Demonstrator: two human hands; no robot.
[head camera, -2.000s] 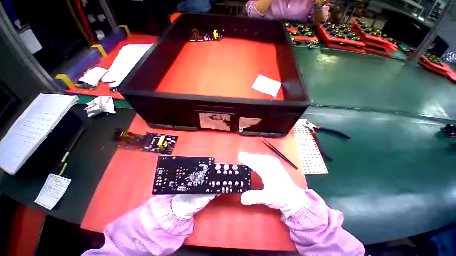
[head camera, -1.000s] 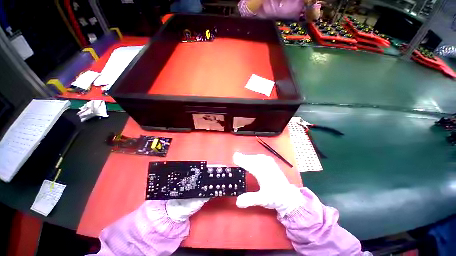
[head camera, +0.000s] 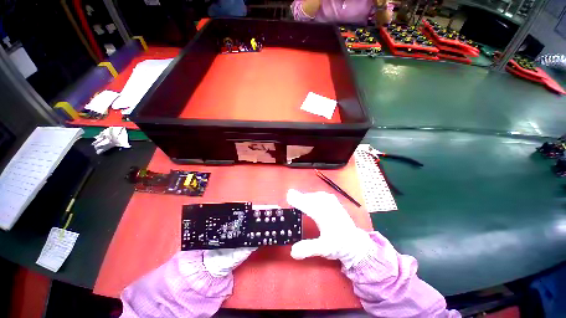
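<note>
A black circuit board (head camera: 239, 227) is held over the red mat, its solder side with silvery dots facing me and larger solder joints at its right end. My left hand (head camera: 224, 259), in a white glove, holds it from below and behind; most of its fingers are hidden by the board. My right hand (head camera: 329, 228), also gloved in white, is at the board's right end with thumb and fingers apart around that end. I cannot tell clearly whether its fingertips touch the board. Another board (head camera: 186, 182) lies component side up at the mat's upper left.
A large black tote (head camera: 248, 133) stands behind the mat, with a paper slip (head camera: 319, 105) and a board (head camera: 242, 45) inside. Tweezers (head camera: 337, 188), cutters (head camera: 397, 159) and a dotted sheet (head camera: 376, 180) lie right. A record sheet (head camera: 32, 171) is left. A person (head camera: 341, 10) is across.
The whole view has shifted slightly, so the tote and mat appear a little further left. The held board looks turned slightly; both hands keep nearly the same pose around it.
</note>
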